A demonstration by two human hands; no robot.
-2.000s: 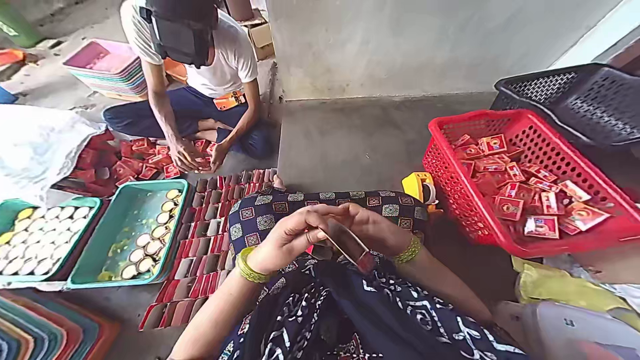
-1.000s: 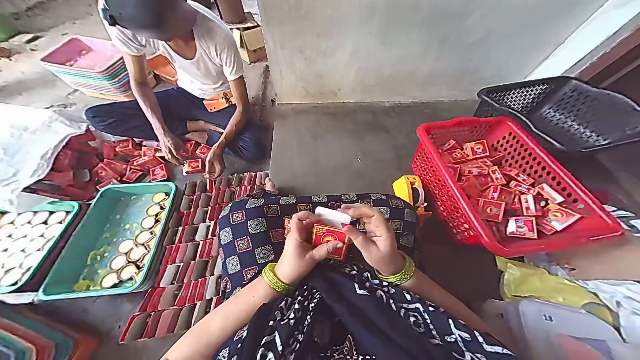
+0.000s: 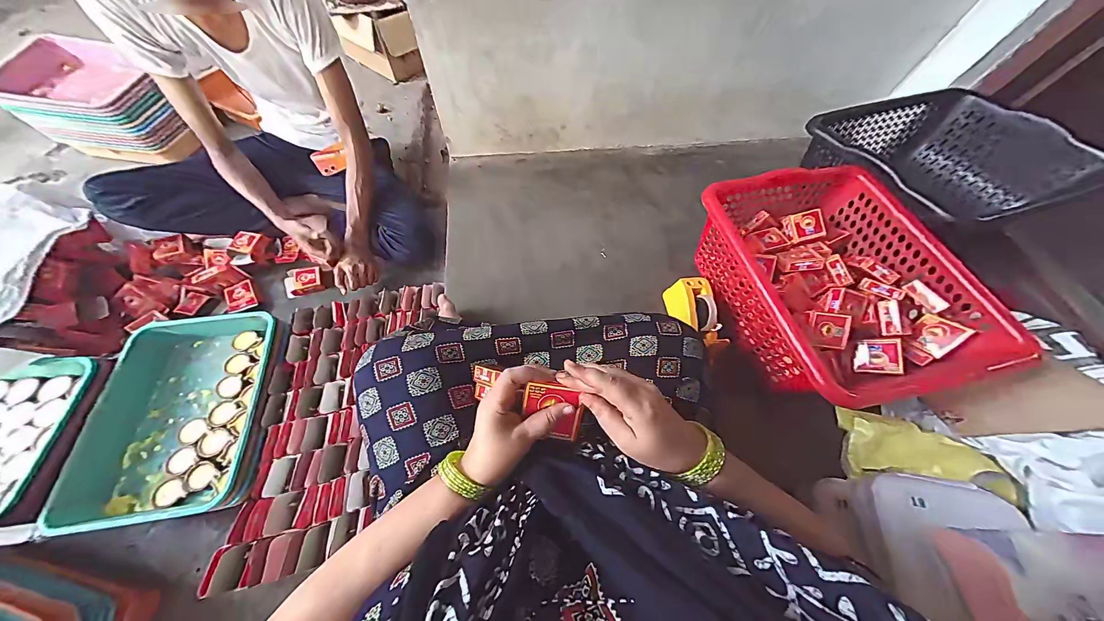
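Above my lap, my left hand (image 3: 513,423) grips a small red printed carton (image 3: 552,407), its thumb across the front. My right hand (image 3: 634,414) touches the same carton at its upper right, fingers extended together. Another small red and yellow carton (image 3: 486,379) shows just behind my left fingers; whether that hand holds it is unclear. Beneath both hands is a dark patterned cushion (image 3: 517,341). A red perforated plastic basket (image 3: 759,345) with many similar cartons stands to the right.
A seated person (image 3: 285,155) handles cartons beside a red pile (image 3: 198,280). Left of me are a teal tray (image 3: 95,457) of round white-topped pieces and a striped mat (image 3: 302,457). A yellow tape dispenser (image 3: 687,302) adjoins the basket; a black crate (image 3: 949,164) stands behind.
The white flap seen at the top of the carton a second ago no longer shows. My right hand has moved over the carton's upper right. The other person's hands have come closer together.
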